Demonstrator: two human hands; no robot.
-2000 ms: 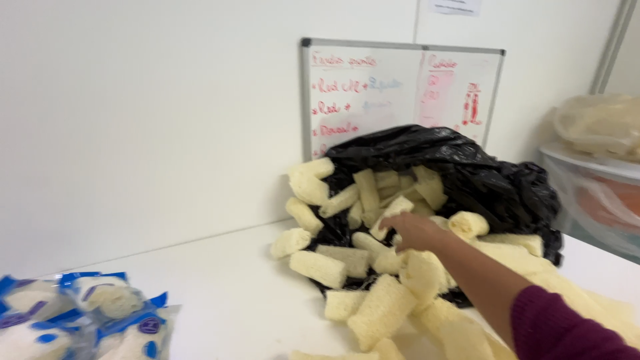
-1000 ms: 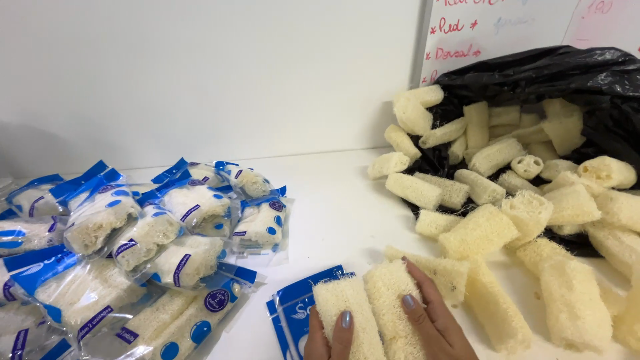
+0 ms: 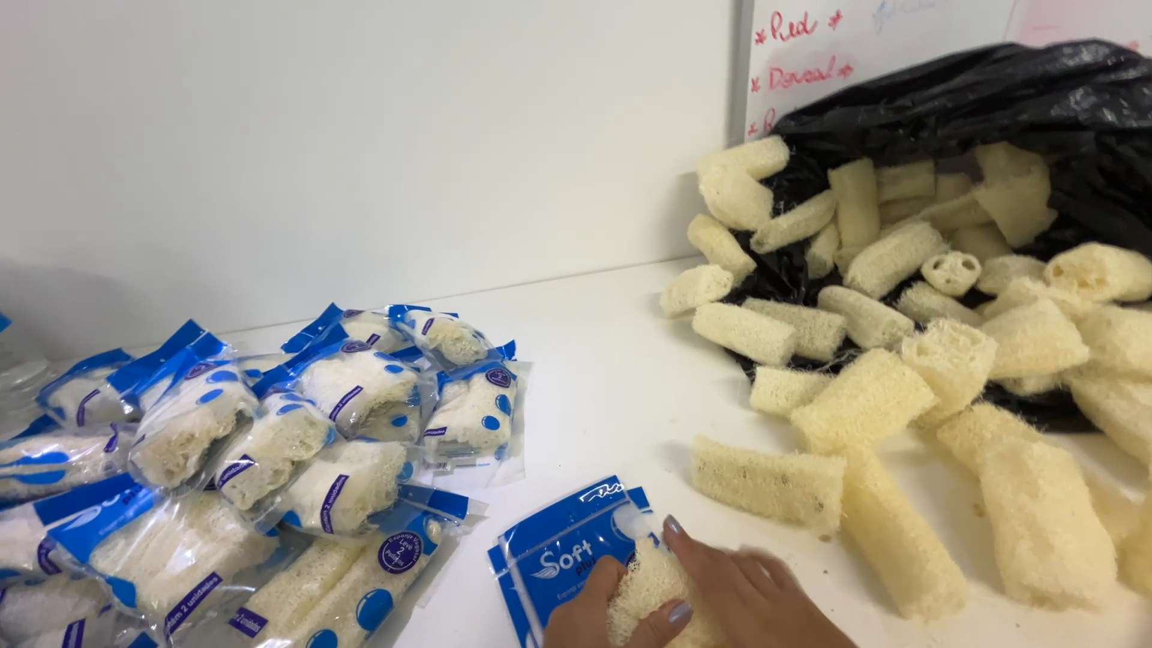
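Observation:
At the bottom centre my left hand (image 3: 612,612) grips a pale loofah piece (image 3: 655,589), its thumb and a finger around it. My right hand (image 3: 747,580) lies against the right side of the same loofah, fingertips near its upper end. Whether a second piece is behind it I cannot tell. Under and behind the hands lies a blue-and-clear plastic package (image 3: 567,558) bearing writing, with another blue package edge beneath it. To the right, a loose loofah piece (image 3: 769,481) lies on the white table.
Filled loofah packages (image 3: 324,387) are heaped at the left. At the right, an opened black plastic bag (image 3: 972,90) spills many loofah pieces (image 3: 886,562) onto the white table (image 3: 576,360). Behind stand a white wall (image 3: 360,153) and a whiteboard (image 3: 810,54) with handwriting.
Two seconds ago a hand was reaching into the loofahs at the bag. One second ago both hands held two loofahs side by side; now they are together over the blue package.

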